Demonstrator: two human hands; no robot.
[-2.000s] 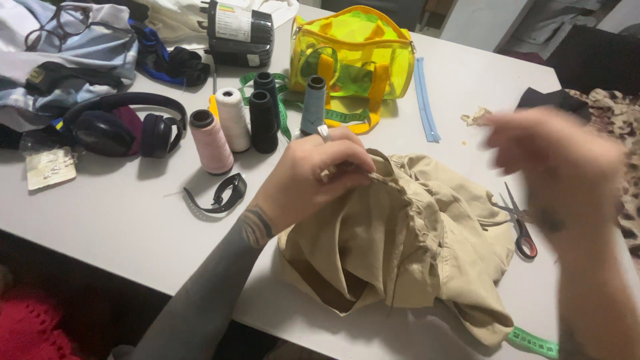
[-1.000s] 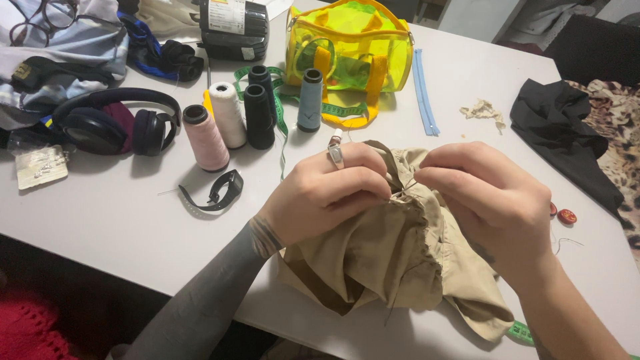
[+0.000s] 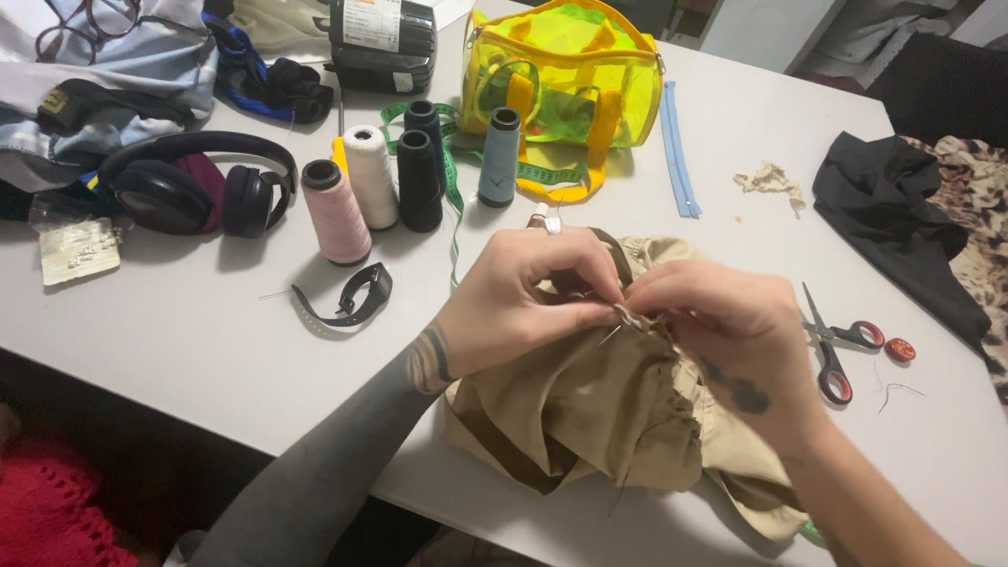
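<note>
A khaki cloth garment [image 3: 598,402] lies bunched on the white table, its gathered edge raised between my hands. My left hand [image 3: 543,291] pinches that edge between thumb and fingertips; a ring shows on one finger. My right hand [image 3: 724,339] meets it from the right, its fingertips closed at the same gathered edge and partly hidden by the cloth. A thin sewing needle [image 3: 609,335] sticks out just below my left fingertips. Dark thread [image 3: 628,465] trails down over the cloth. Open scissors [image 3: 828,339] lie right of my right hand.
Thread cones, the pink one [image 3: 337,213] nearest, stand left of a yellow transparent bag [image 3: 563,79]. A black watch [image 3: 366,295] and headphones [image 3: 197,185] lie further left. A blue zipper [image 3: 679,150], black cloth [image 3: 886,228] and red round object [image 3: 900,350] are behind and right.
My right hand, raised away from the cloth two seconds ago, has come down to it and now works close against my left fingertips. My left hand has stayed at the gathered edge.
</note>
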